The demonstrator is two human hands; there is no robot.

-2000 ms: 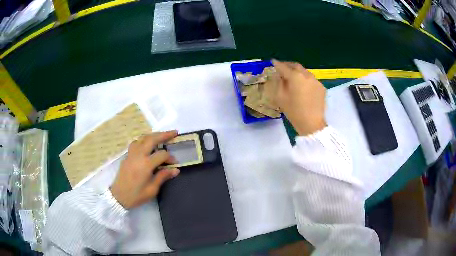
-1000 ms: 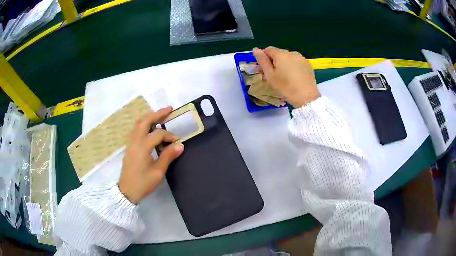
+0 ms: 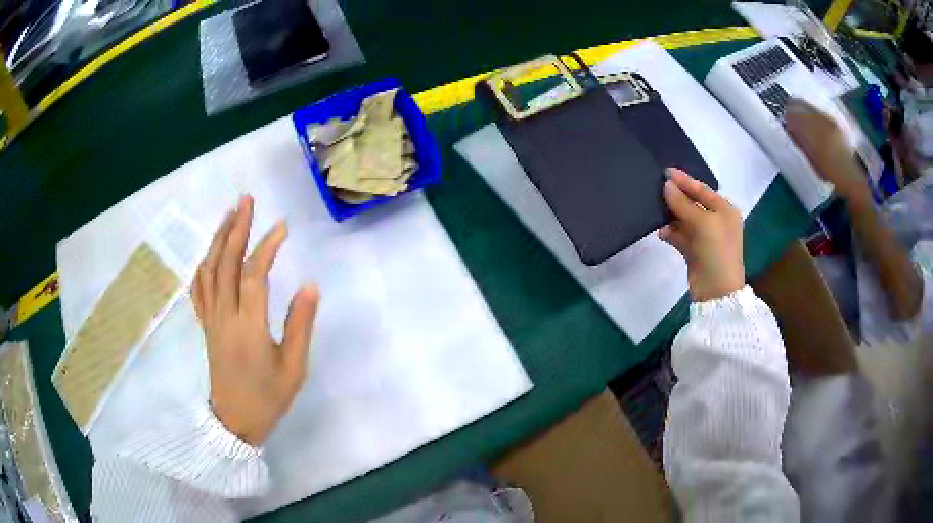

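Observation:
My right hand (image 3: pixel 709 237) holds a black phone case (image 3: pixel 588 169) by its lower right edge, over the right-hand white sheet. A tan adhesive frame (image 3: pixel 540 87) surrounds the case's window at its upper left end. The held case partly covers another black case (image 3: pixel 670 138) with a tan-framed window. My left hand (image 3: pixel 251 332) is open and empty over the large white foam sheet (image 3: pixel 409 337), fingers spread. A tan sticker sheet (image 3: pixel 118 327) lies to the left of it.
A blue scrap tray (image 3: pixel 430 163) full of tan pieces is at the back of the foam sheet. A dark flat item (image 3: pixel 279 41) lies on bubble wrap behind. A white parts tray (image 3: pixel 752 112) is at right, with another person's hand (image 3: pixel 818 138) over it. A cardboard box (image 3: pixel 588 460) is below the bench edge.
The view has turned right. My right hand has left the scrap tray and now holds the case, which has moved from the foam sheet to the right-hand sheet. My left hand has let go of it.

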